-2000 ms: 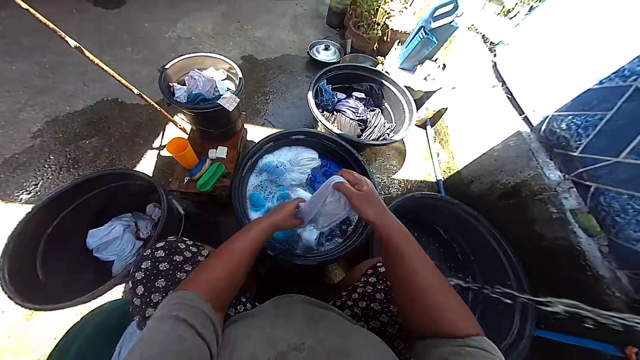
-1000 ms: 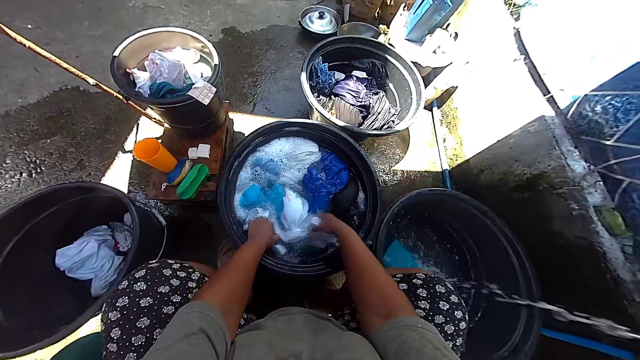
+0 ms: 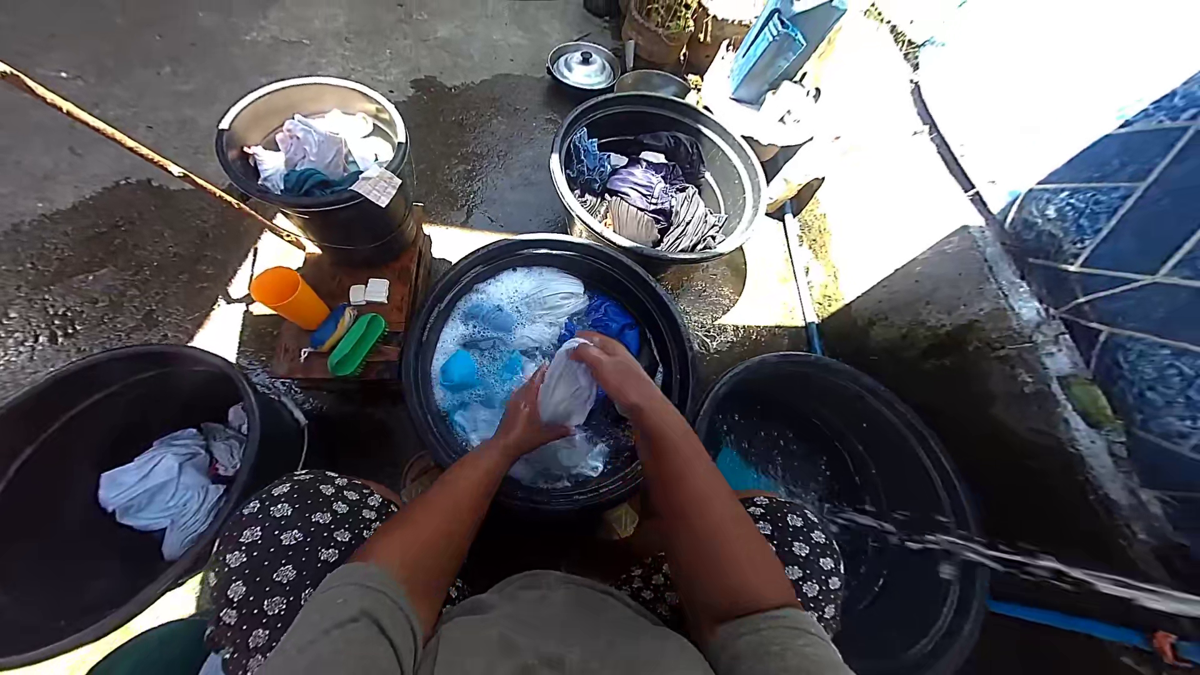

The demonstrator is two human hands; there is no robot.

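My left hand (image 3: 530, 417) and my right hand (image 3: 614, 370) grip a wet white cloth (image 3: 567, 386) between them, over the black round basin (image 3: 427, 309) in front of me. Suds and water fill this basin. White laundry (image 3: 548, 295) lies at its back, light blue cloth (image 3: 459, 370) at its left and a dark blue cloth (image 3: 614, 323) at its back right, close to my right fingers. More whitish cloth (image 3: 562, 459) is in the water below my hands.
A water stream runs into a black tub (image 3: 844, 375) at right. Another black tub (image 3: 122, 361) holds pale clothes. Behind stand a basin of dark clothes (image 3: 750, 187) and a bucket (image 3: 356, 225). An orange cup (image 3: 289, 296) and green brush (image 3: 357, 344) lie on a low wooden stand (image 3: 309, 361).
A second ago both my hands were low in the suds at the basin's near side; now they are raised, holding the white cloth between them.
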